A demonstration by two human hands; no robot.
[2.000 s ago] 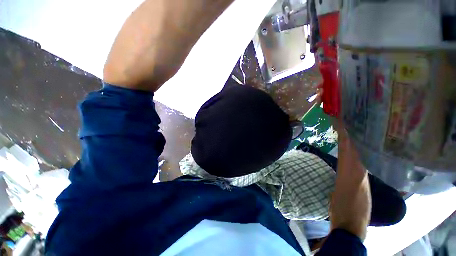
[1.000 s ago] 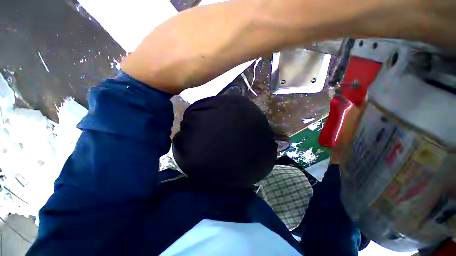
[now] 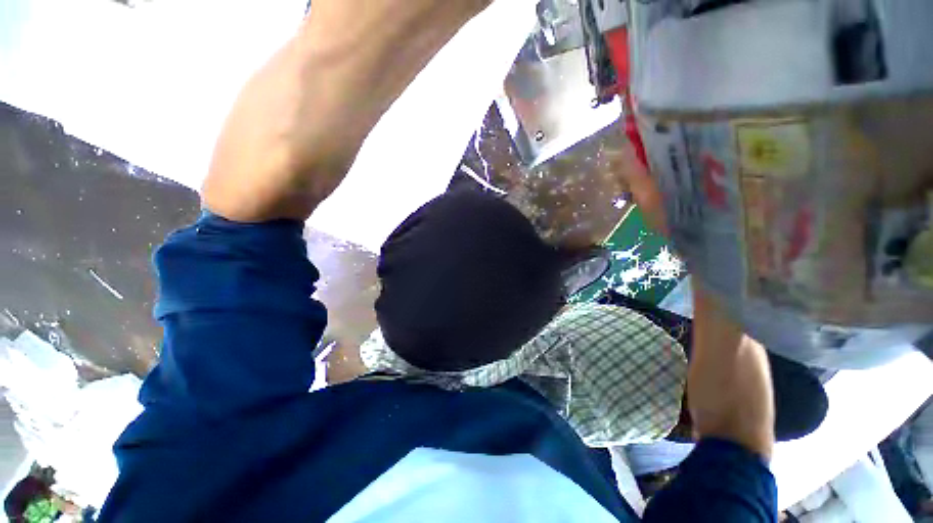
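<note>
The straight knife cutting machine (image 3: 778,194) fills the upper right, its grey labelled motor close to the camera. A strip of its red handle (image 3: 626,97) shows at the motor's left edge. My right hand (image 3: 641,189) is mostly hidden behind the motor; a sliver of skin lies against the handle. The metal base plate (image 3: 558,107) is at the top centre, partly over the dark table beside the fabric. My left forearm reaches up across the white fabric lay (image 3: 133,77); my left hand is beyond the top edge.
The dark table (image 3: 92,220) has lint and thin offcuts. A round black knee (image 3: 465,281) and checked cloth (image 3: 624,373) are in the lower middle. A green lint-strewn surface (image 3: 632,245) lies right of the knee. White bundles (image 3: 51,393) are at lower left.
Since one second ago, the motor and base plate show higher and further left, and the machine has turned in view. More fabric lay shows at upper left. My left forearm now points more steeply upward.
</note>
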